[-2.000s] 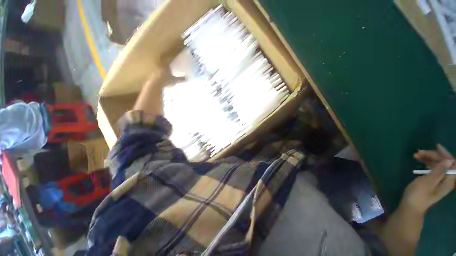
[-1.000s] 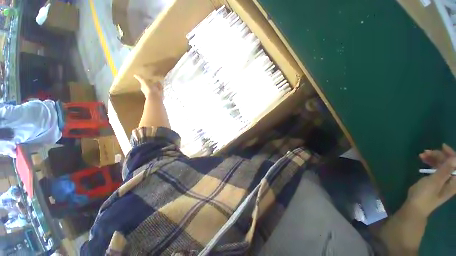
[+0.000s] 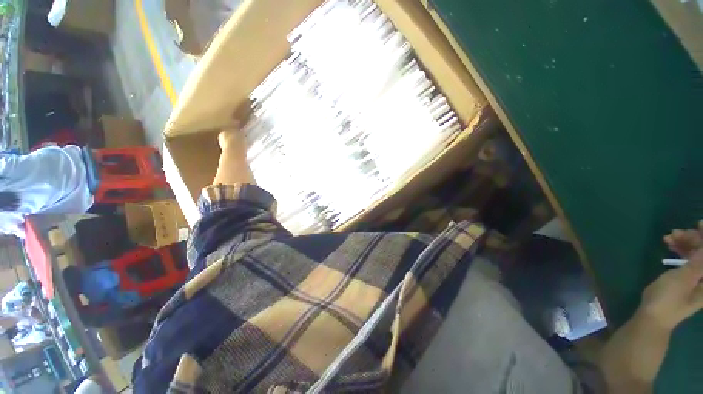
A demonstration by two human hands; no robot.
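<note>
White sticks (image 3: 385, 92) lie in packed rows in an open brown carton (image 3: 223, 69) below the table edge; they are overexposed, so single pieces are hard to tell. My left hand (image 3: 233, 146) is inside the carton at the left side of the rows. Its fingers are blurred against the carton wall, and I cannot tell whether they hold anything. My right hand (image 3: 682, 281) is over the green table at the right edge, partly cut off by the picture. It holds a slim white stick (image 3: 674, 262), whose end sticks out to the left.
The green table (image 3: 570, 85) runs down the right side, with brown cardboard at its top right corner. Red stools (image 3: 127, 175) and a small carton (image 3: 154, 223) stand at left. A person in light blue (image 3: 46, 181) is at the far left. A yellow line crosses the grey floor.
My left hand has moved from the rows to their left side; its spread fingers are now less visible. My right hand, still with the white stick, sits further right in the picture.
</note>
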